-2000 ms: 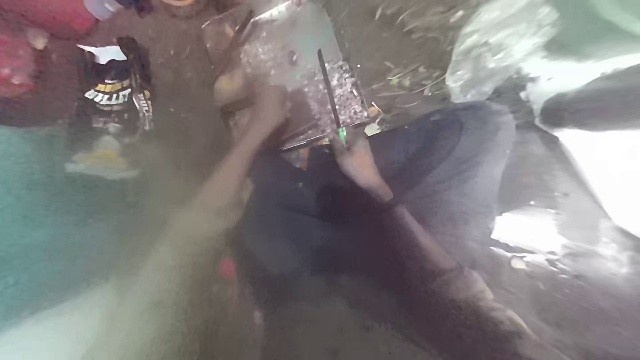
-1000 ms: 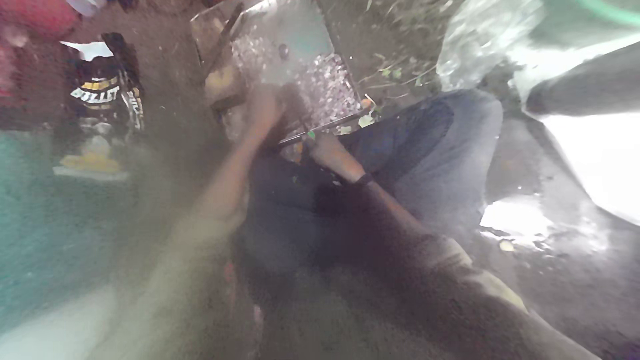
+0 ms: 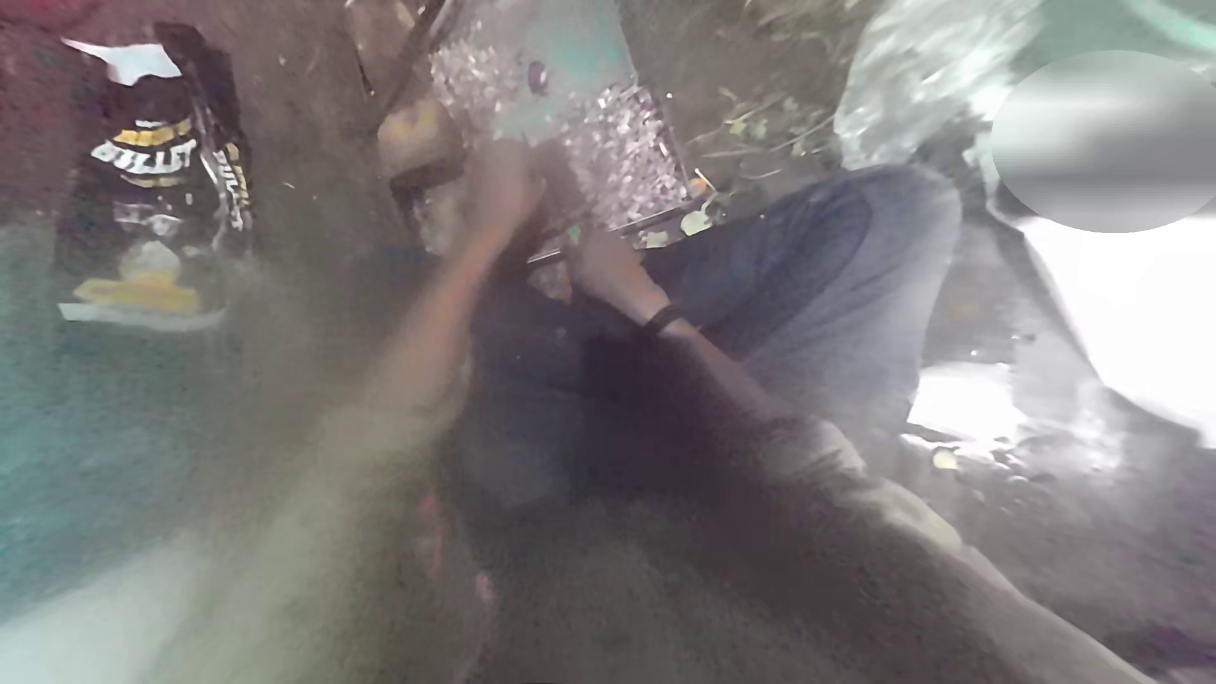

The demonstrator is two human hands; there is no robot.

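Note:
A shallow tray (image 3: pixel 622 176), seemingly metal, lies in front of my crossed legs, with many small shiny bits scattered over it and a dark round spot on its bare upper part. My left hand (image 3: pixel 508 185) reaches over its near left part, blurred, and its fingers cannot be made out. At the tray's near edge is my right hand (image 3: pixel 608 266), with a dark band on the wrist. It is closed on a slim tool, of which a green part (image 3: pixel 574 233) shows at the fingers. Something dark and blurred lies between the hands.
A black printed bag (image 3: pixel 152 190) lies on the ground at the left. Crumpled clear plastic (image 3: pixel 926 76) is at the upper right, above my jeans-clad knee (image 3: pixel 883 228). Green sprigs (image 3: pixel 760 128) lie right of the tray. A yellowish object (image 3: pixel 413 133) is at the tray's left side.
The slim dark tool pointed up over the tray from my right hand; its length no longer shows clearly. My right hand has moved left, closer to my left hand.

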